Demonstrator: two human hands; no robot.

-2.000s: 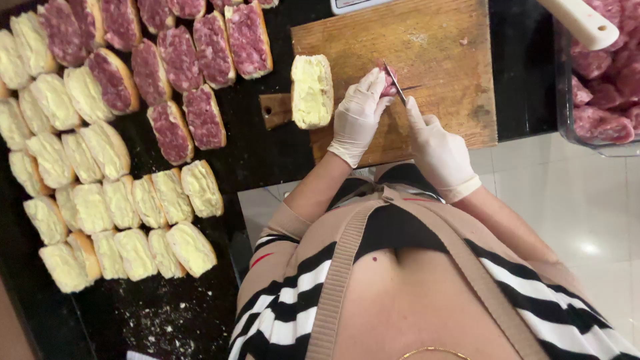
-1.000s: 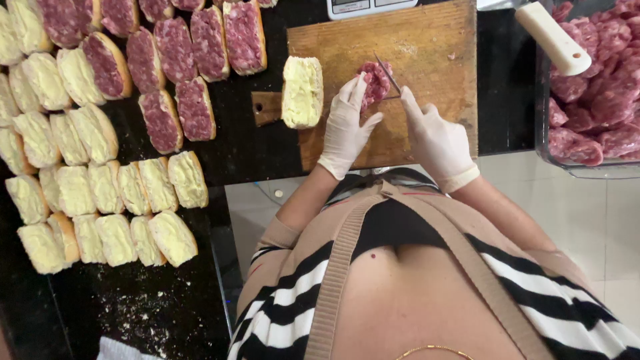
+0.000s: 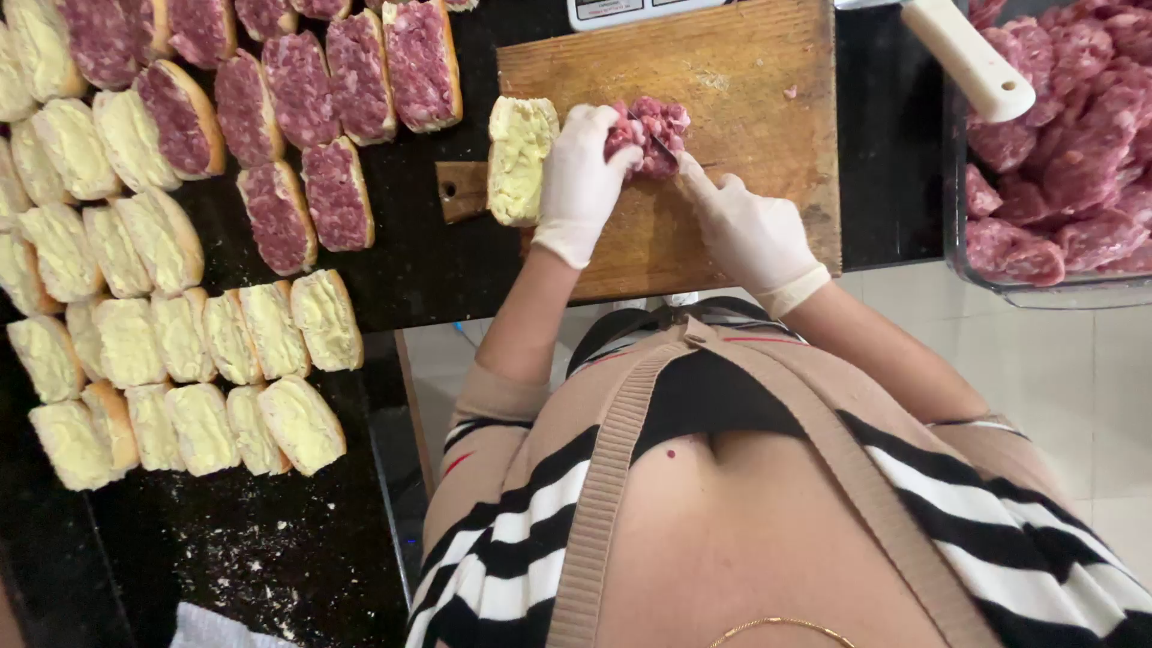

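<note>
My left hand (image 3: 587, 180), in a white glove, holds a lump of raw sausage meat (image 3: 664, 121) over the wooden cutting board (image 3: 765, 63). My right hand (image 3: 754, 227), gloved too, grips a knife whose blade (image 3: 661, 144) lies across the meat; its handle is hidden in my fingers. Touching or very near my left hand on its left side is a bread half with a pale yellow spread (image 3: 522, 162), at the board's left edge. Rows of bread halves with spread (image 3: 205, 427) and bread halves topped with raw meat (image 3: 337, 193) cover the counter on the left.
A clear container (image 3: 1017, 292) full of raw meat pieces (image 3: 1098, 171) stands at the right, with a white-handled utensil (image 3: 970, 61) over its corner. Behind the board is part of a white device (image 3: 621, 11). Crumbs and a cloth (image 3: 220, 630) lie on the black counter (image 3: 297, 558).
The meat at my left hand was mostly covered two seconds ago and now shows as a wider, opened lump. The knife blade has moved from the meat's right side onto it.
</note>
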